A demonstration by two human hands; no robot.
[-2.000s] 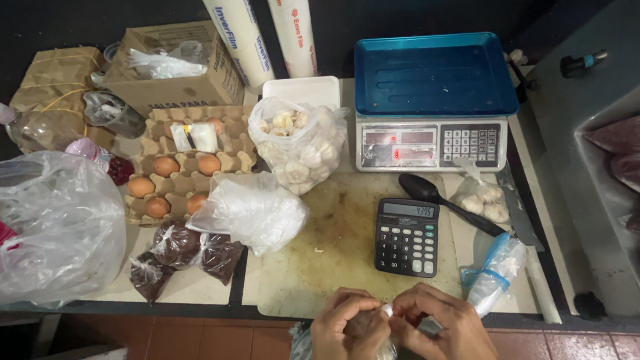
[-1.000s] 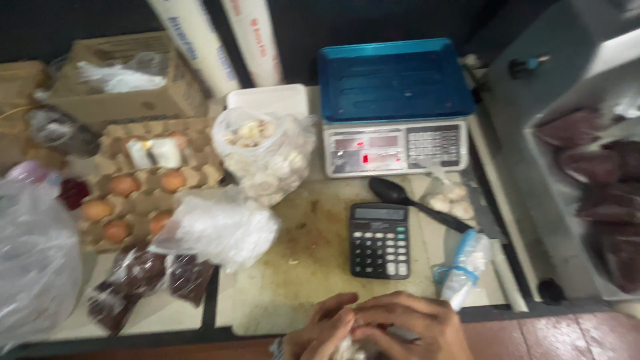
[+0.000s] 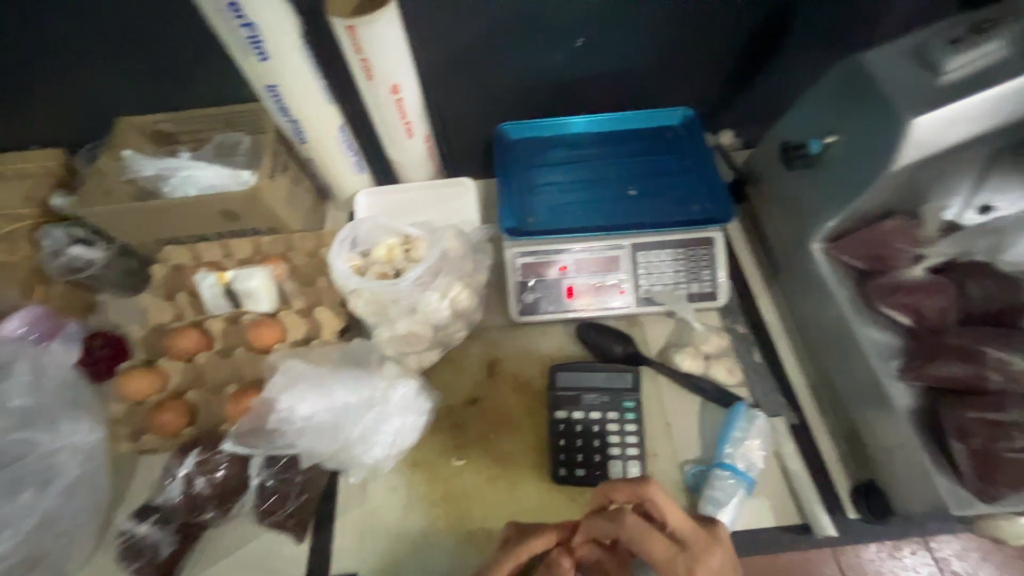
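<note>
My left hand and my right hand meet at the bottom edge of the view, fingers bent together. What lies between the fingertips is mostly hidden now. Just beyond them lies a black desk calculator on a stained cutting board. A black plastic spoon is behind the calculator, and a small knotted bag of garlic is beside it. To the right of my right hand is a roll of clear bags with a blue band. An open bag of garlic stands behind the board's left part.
A digital scale with a blue tray stands at the back. At left are an egg carton, a crumpled plastic bag, bags of dark paste and a cardboard box. A metal bin holds dark red bags.
Two seconds ago both hands pinched the neck of a small clear bag; the bag is now largely out of sight. The hands remain together at the bottom. The view has shifted.
</note>
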